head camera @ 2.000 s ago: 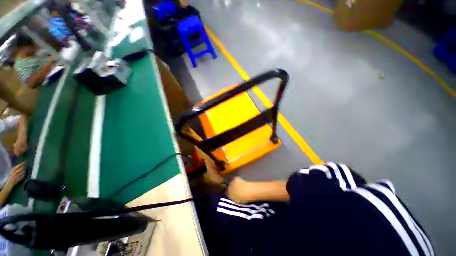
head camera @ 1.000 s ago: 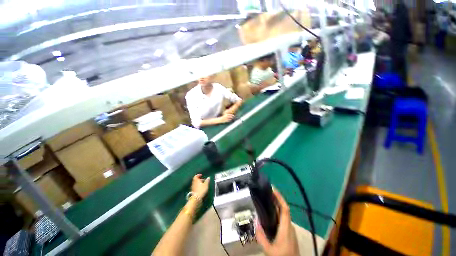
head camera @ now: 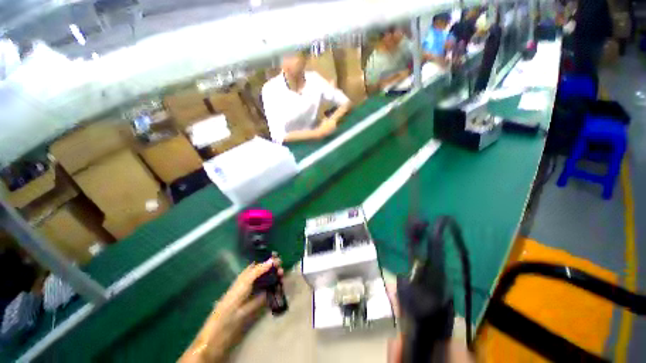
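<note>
My left hand (head camera: pixel 244 294) is closed around the handle of a black hair dryer unit (head camera: pixel 259 244) with a magenta-pink ring (head camera: pixel 256 219) at its top. The unit is above the left edge of the beige work board (head camera: pixel 294 340). My right hand (head camera: pixel 397 344) is mostly hidden behind the black electric screwdriver (head camera: pixel 426 301) it holds, blurred, right of the white screw feeder (head camera: pixel 345 266). The screwdriver's bit tip cannot be made out. The feeder stands on the board between my hands.
The green conveyor (head camera: pixel 173 294) runs beyond the board. A white foam tray (head camera: pixel 251 170) lies across it, near a seated person in white (head camera: pixel 301 99). A dark box (head camera: pixel 467 124) stands farther along the bench. An orange trolley (head camera: pixel 559 298) with a black handle is at right, near a blue stool (head camera: pixel 598 152).
My left hand, empty one second ago, now holds the hair dryer unit. The screwdriver and my right hand have moved right, away from the feeder. The view has shifted from the floor to the bench.
</note>
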